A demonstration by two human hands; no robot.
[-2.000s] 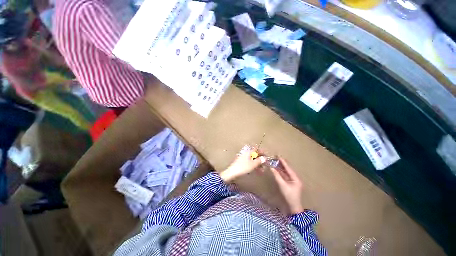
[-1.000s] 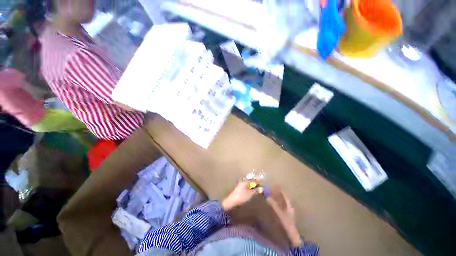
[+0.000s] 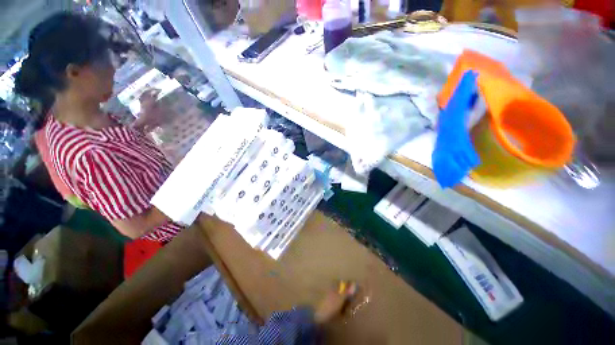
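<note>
My left hand (image 3: 332,304) is low in the picture over the brown cardboard strip, blurred, with a yellow-orange spot at its fingertips. Whether it holds anything cannot be told. Tiny whitish bits (image 3: 361,306) lie just to the right of its fingertips. My right hand is out of the picture. A stepped stack of white boxes (image 3: 266,195) stands on the far left part of the cardboard, with round marks on the ends and lettering on the side.
White retail boxes (image 3: 480,275) lie on the dark green belt (image 3: 384,244). A shelf above bears an orange-yellow cup (image 3: 516,128), a blue glove-like piece (image 3: 457,138), cloth (image 3: 388,74) and a phone (image 3: 267,44). A large carton (image 3: 141,296) holds lilac-white pieces. A person in red stripes (image 3: 111,168) is at left.
The view has tilted up and forward, showing more shelf and pushing the work area down. My right hand has left the picture. Three boxes now show near each other on the belt.
</note>
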